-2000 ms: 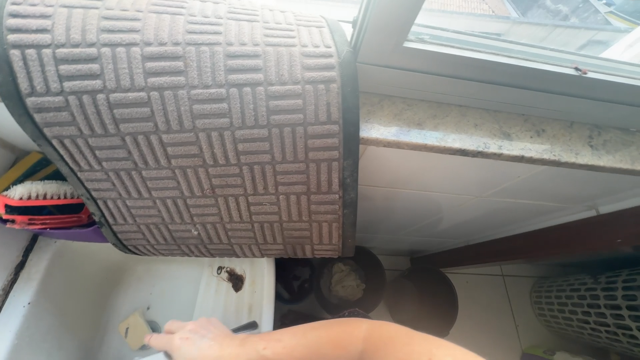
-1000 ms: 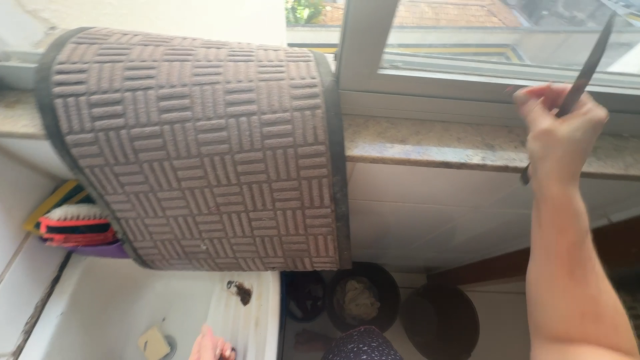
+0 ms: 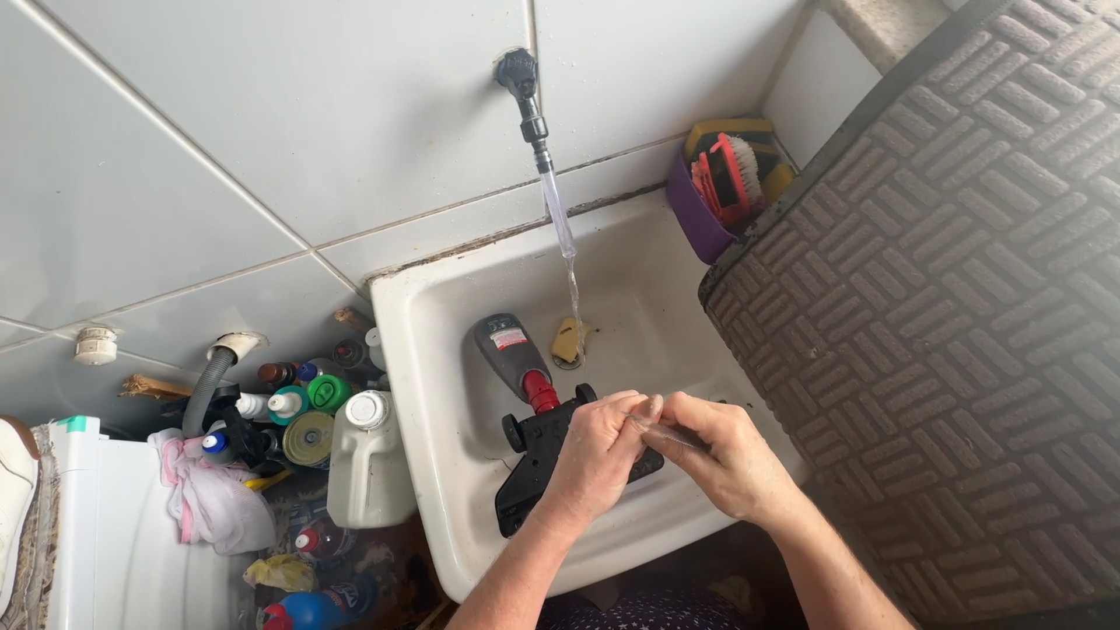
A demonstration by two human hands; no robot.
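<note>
Over the front of a white utility sink [image 3: 398, 367] my two hands meet. My right hand [image 3: 722, 455] holds a thin, dark, blade-like tool [image 3: 669, 431], probably a knife, its tip at the fingers of my left hand [image 3: 604, 451]. Whether my left hand pinches the tip or something small cannot be told. Beneath my left hand lies a black vacuum floor head [image 3: 542, 464] with small wheels, joined by a red neck to a grey handle part [image 3: 512, 350]. Water runs from a black tap [image 3: 531, 122] beside a yellow soap bar [image 3: 569, 339] near the drain.
A textured mat [image 3: 962, 332] hangs at the right. A purple tub [image 3: 696, 214] with a red brush [image 3: 724, 179] stands in the sink's back corner. Left of the sink are a white jug [image 3: 369, 464], several bottles and a pink-white cloth [image 3: 210, 507].
The view has swung left to the sink. My right hand, holding the dark tool up by the window a second ago, is now over the sink beside my left hand.
</note>
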